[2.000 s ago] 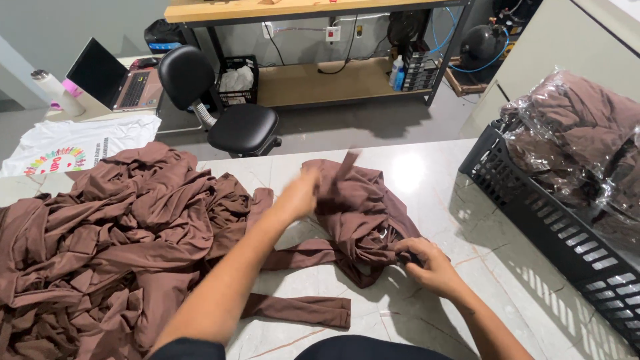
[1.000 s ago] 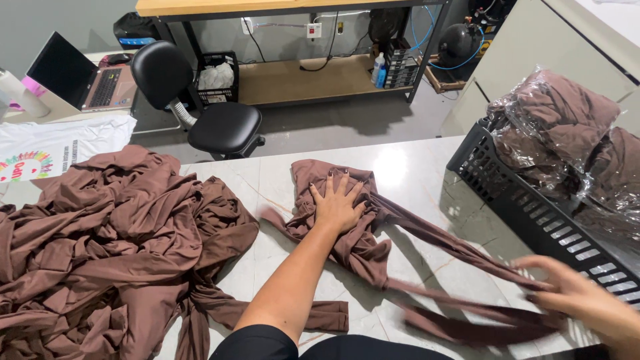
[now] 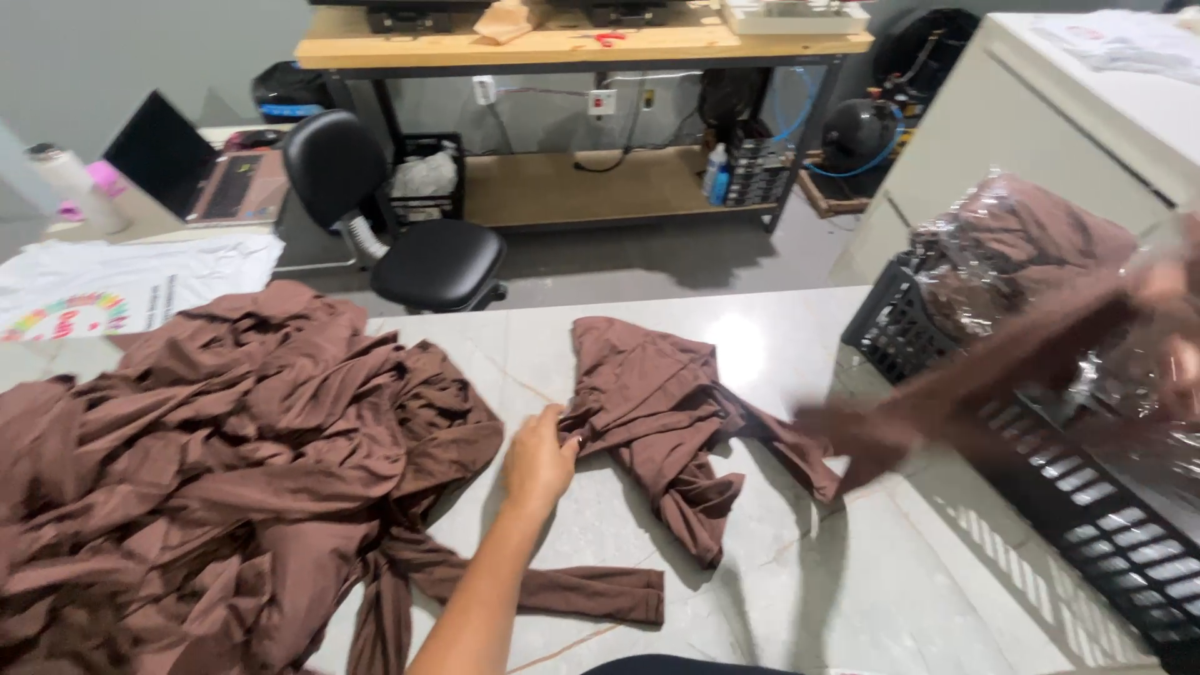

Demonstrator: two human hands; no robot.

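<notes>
A brown garment (image 3: 647,394) lies bunched on the marble-patterned tabletop (image 3: 778,581). My left hand (image 3: 542,459) grips its left edge between thumb and fingers. At the far right my right hand (image 3: 1167,314), blurred and partly out of frame, holds up a long strip of brown fabric (image 3: 994,375) that stretches down toward the garment; where the two join is too blurred to tell. A large heap of brown garments (image 3: 234,450) fills the left side, with a flat sleeve-like piece (image 3: 600,595) reaching out of it under my left forearm.
A black plastic crate (image 3: 1059,497) at the right holds brown garments in clear plastic (image 3: 1041,234). White printed fabric (image 3: 197,272) lies behind the heap. Beyond the table stand a black chair (image 3: 436,262), an open laptop (image 3: 169,159), a wooden workbench (image 3: 525,52) and a white cabinet (image 3: 1012,122).
My left hand has gone from lying flat on the garment to gripping its left edge. My right hand has lifted the fabric strip up and to the right, over the crate.
</notes>
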